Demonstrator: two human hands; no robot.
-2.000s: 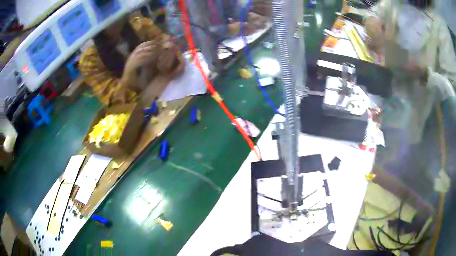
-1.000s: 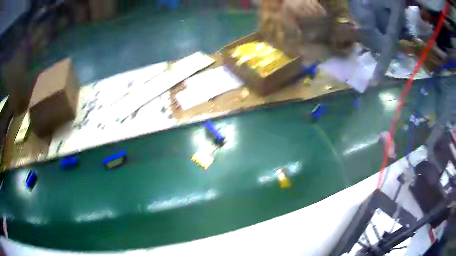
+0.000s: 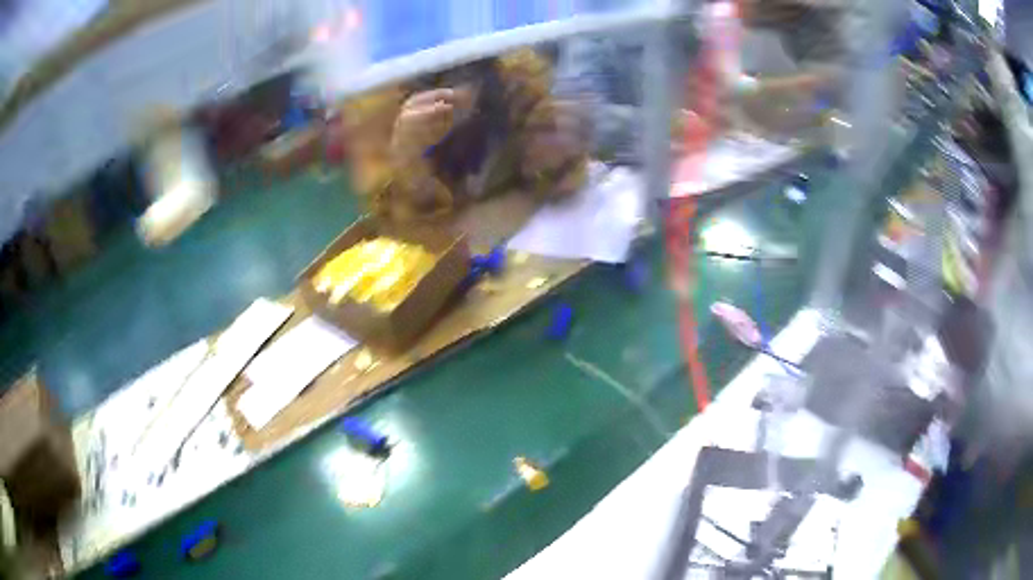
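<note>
Neither of my hands is in the picture. Nearest in front is the press [image 3: 770, 515], a black frame around a light plate, blurred and cut off at the bottom edge. It stands on the white tabletop [image 3: 617, 532]. Beside it runs the green conveyor belt [image 3: 453, 510], carrying short blue parts [image 3: 365, 435] and a small yellow piece [image 3: 530, 472]. A pink item [image 3: 737, 324] lies at the belt's right side, near the tabletop.
Across the belt, an open carton [image 3: 397, 323] holds yellow pieces [image 3: 374, 272], near white sheets [image 3: 297, 368] and a brown box [image 3: 34, 442]. A person in a patterned sleeve [image 3: 527, 113] sits behind. A red hose [image 3: 683, 261] hangs above the belt.
The view has swung back to the right since one second ago. The press and the carton now show further left, and more of the seated person is visible. The picture remains blurred.
</note>
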